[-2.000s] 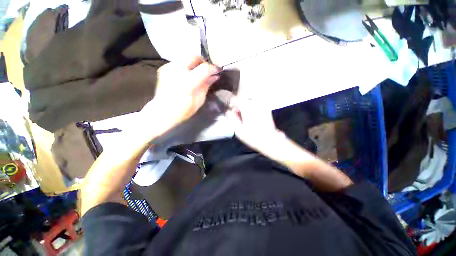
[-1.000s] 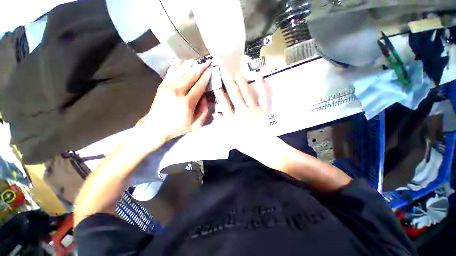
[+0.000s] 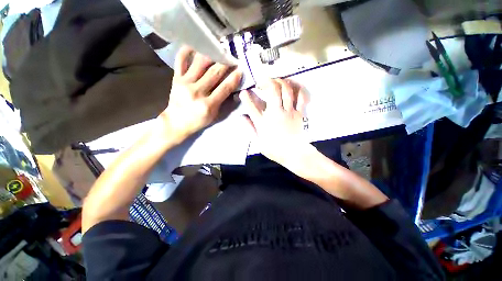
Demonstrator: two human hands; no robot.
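Observation:
A large brown panel (image 3: 82, 82) lies at the left of the table. White pocketing cloth (image 3: 217, 144) lies under my hands and hangs over the front edge. My left hand (image 3: 201, 96) lies on the cloth with fingers spread, just left of and below the needle area (image 3: 242, 52). My right hand (image 3: 278, 112) lies on the cloth right of it, fingers apart and fingertips near the presser foot. A small dark brown part shows between the hands. My left thumb is hidden.
The sewing machine's ridged silver knob (image 3: 284, 30) is at top centre. A grey rounded piece (image 3: 385, 33) lies on the bed at right. Green snips (image 3: 447, 66) lie on crumpled pale cloth (image 3: 426, 99). Blue crates (image 3: 148, 217) stand below left and at right, holding cloth.
Both hands have moved up from near the table's front edge to the needle, bringing the pale cloth along. The raised white cloth at top centre has dropped aside, uncovering the machine's needle area.

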